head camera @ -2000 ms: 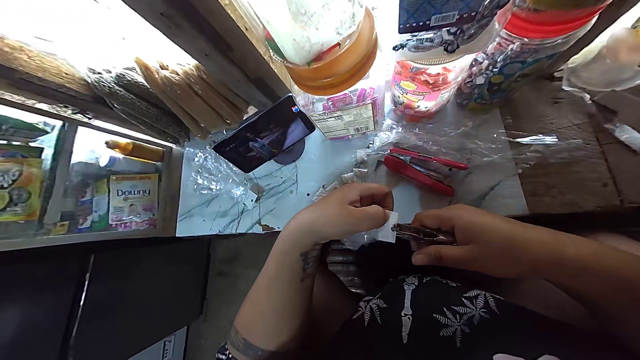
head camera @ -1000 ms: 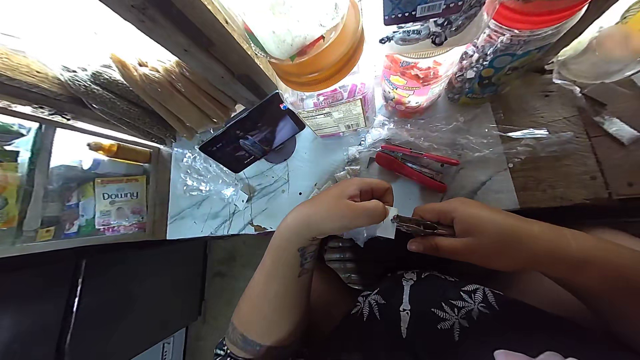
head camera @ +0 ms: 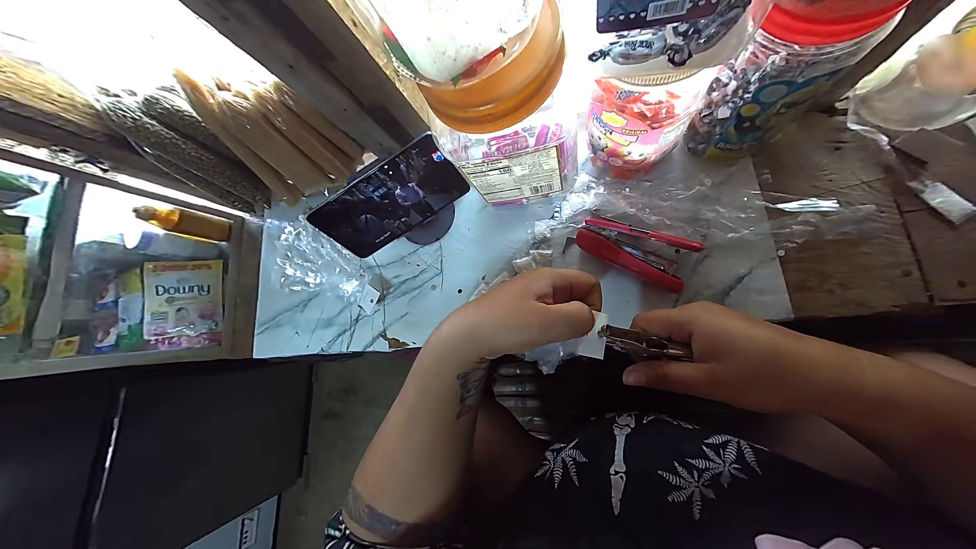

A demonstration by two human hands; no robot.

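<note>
My left hand point(head camera: 545, 309) pinches a small white card point(head camera: 594, 335) attached to clear plastic packaging point(head camera: 550, 354), which hangs below the fingers. My right hand point(head camera: 686, 343) grips a metal hand tool, a hole punch or pliers point(head camera: 646, 343); its jaws meet the card's right edge. Behind the hands, a red stapler point(head camera: 629, 258) lies on the marble-patterned tabletop point(head camera: 412, 282). Small packets point(head camera: 532, 261) lie just past my left hand and are partly hidden by it.
A smartphone point(head camera: 390, 194) leans on a round stand. Candy jars point(head camera: 644, 122) and an orange-lidded jar point(head camera: 496, 84) line the back. Crumpled clear plastic point(head camera: 316, 255) lies left, more plastic wrap point(head camera: 686, 198) behind the stapler. Downy packets point(head camera: 183, 299) sit in a side compartment.
</note>
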